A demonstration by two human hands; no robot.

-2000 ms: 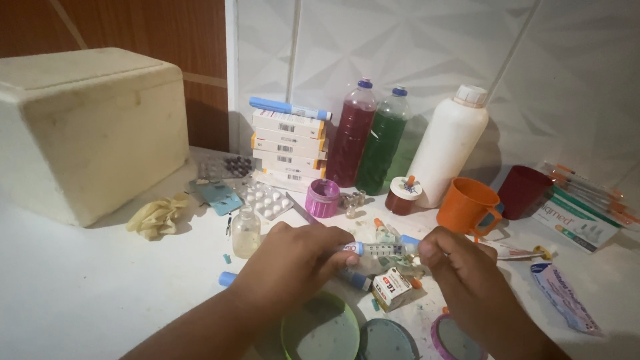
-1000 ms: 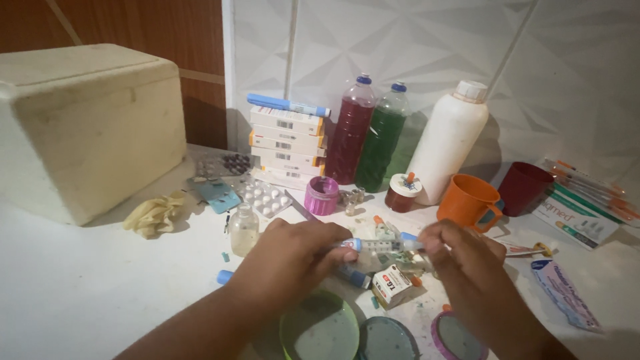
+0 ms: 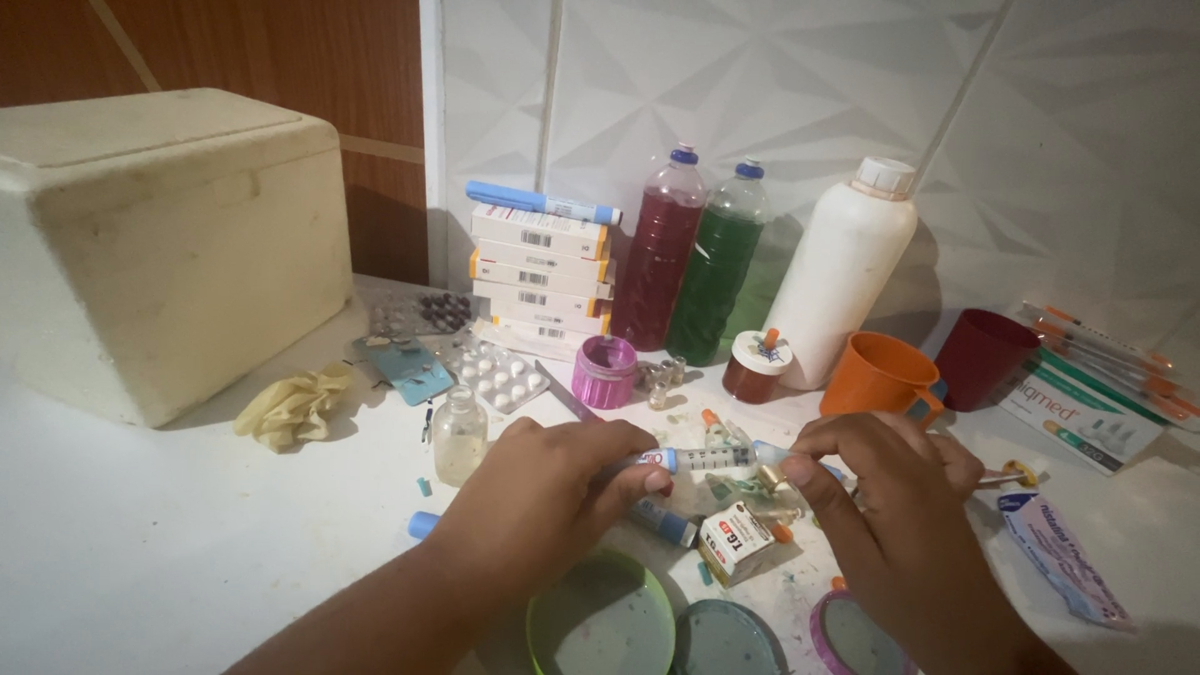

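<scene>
My left hand (image 3: 562,497) grips an injection pen (image 3: 703,458) with a clear, marked cartridge pointing right. At the cartridge's tip, my right hand (image 3: 881,487) pinches a small pale-blue piece (image 3: 771,454), its far part hidden by the fingers; whether it touches the cartridge I cannot tell. Below the pen lie a blue-ended pen (image 3: 664,521), partly behind my left hand, and a small white carton (image 3: 738,544). A glass vial (image 3: 460,436) stands just left of my left hand. Orange caps and small scraps lie beneath the held pen.
A foam box (image 3: 187,253) stands left, near a crumpled glove (image 3: 294,406). Stacked cartons (image 3: 539,281), a red bottle (image 3: 661,253), a green bottle (image 3: 717,272) and a white bottle (image 3: 844,272) stand behind. An orange mug (image 3: 877,375) and an ointment tube (image 3: 1064,558) are right; round lids (image 3: 600,614) lie in front.
My hands stay close together over the same spot, the pen still in my left hand. The small piece at the cartridge's tip shows as pale blue between my right fingers now.
</scene>
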